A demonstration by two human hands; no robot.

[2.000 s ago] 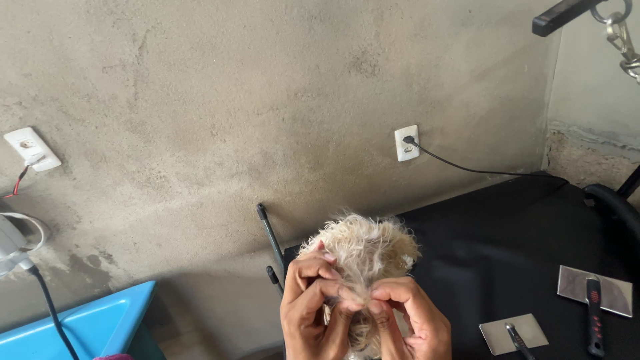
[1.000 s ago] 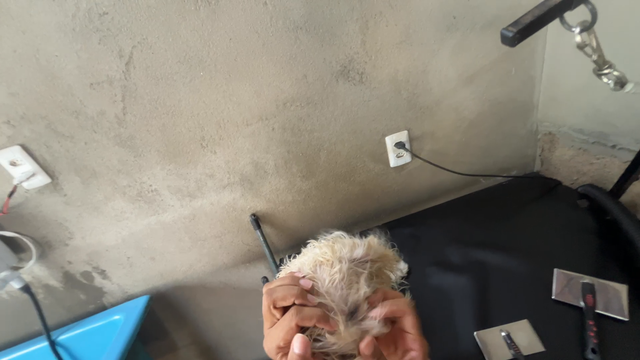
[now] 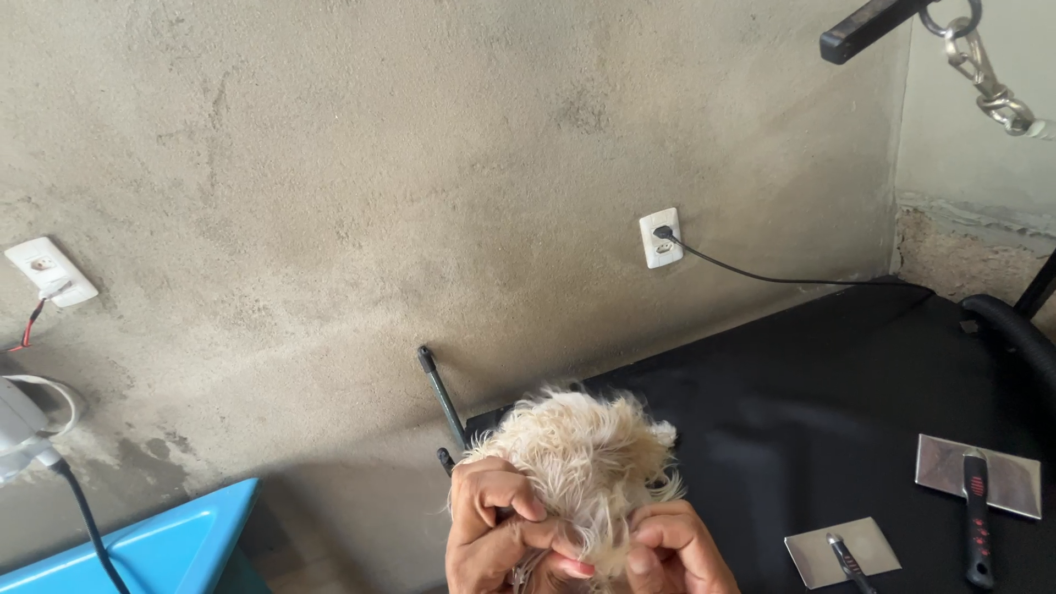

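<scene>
A dog with curly cream-white fur (image 3: 577,450) is at the bottom centre, over the left end of a black table (image 3: 775,412); its lower part is out of frame. My left hand (image 3: 503,528) has its fingers curled in the fur on the left side, pinching a tuft. On the right side my right hand (image 3: 676,549) pinches fur between thumb and forefinger. The fingertips of both hands are a short gap apart, with fur between them.
Two slicker brushes (image 3: 976,495) (image 3: 841,554) lie on the table at right. A cable runs from a wall socket (image 3: 661,238) along the table's back. A metal clasp (image 3: 982,78) hangs upper right. A blue plastic tub (image 3: 181,536) stands lower left.
My hands have shifted their hold on the fur, and more of the curly fur shows between and above them. The brushes have stayed in place on the table.
</scene>
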